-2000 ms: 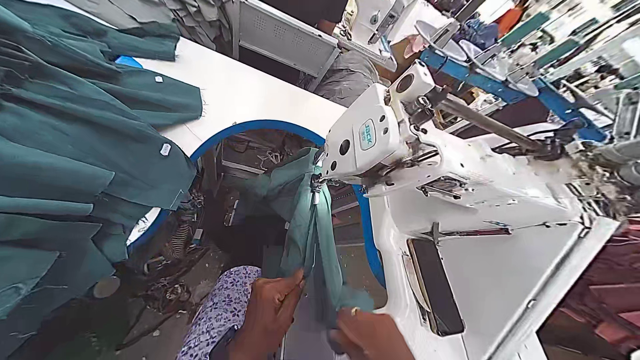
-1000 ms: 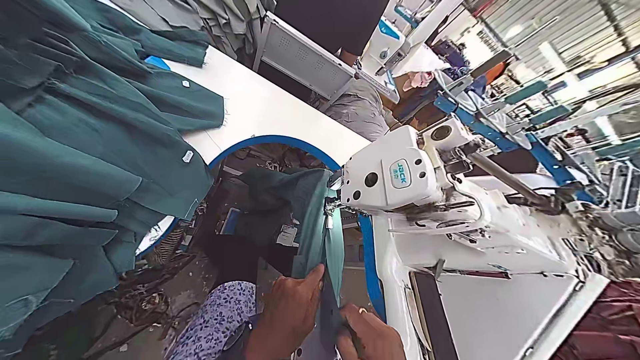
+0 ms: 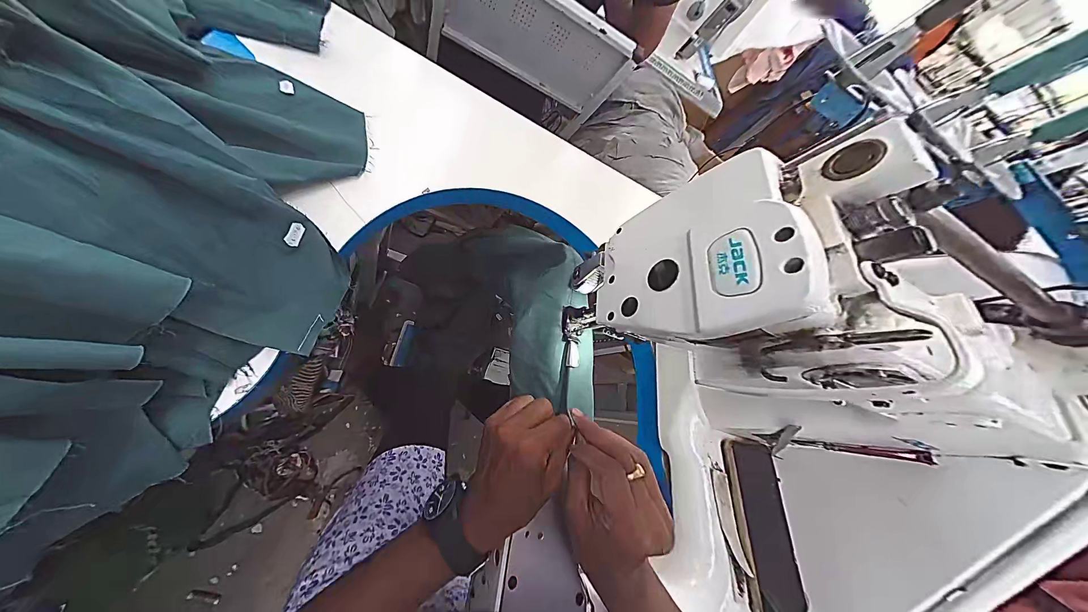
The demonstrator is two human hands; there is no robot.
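Observation:
A long green fabric piece [image 3: 544,340] runs under the presser foot [image 3: 574,327] of a white Jack sewing machine [image 3: 714,263] and comes toward me. My left hand [image 3: 523,472], with a watch on its wrist, pinches the fabric's near end. Close against it, my right hand [image 3: 616,493], with a ring on one finger, pinches the same edge between thumb and finger. Both hands are over the machine's narrow metal arm [image 3: 540,565]. The far part of the fabric hangs down in shadow.
Stacked green fabric pieces [image 3: 170,170] lie on the white table [image 3: 442,110] at left, some with small stickers. The table has a blue-edged curved cutout [image 3: 476,200]. Beyond it are a metal panel [image 3: 544,51] and part of another person. Scraps litter the floor.
My hands have come together at the fabric's edge; two seconds ago they were farther apart. Less fabric shows between them and the presser foot. The view has shifted.

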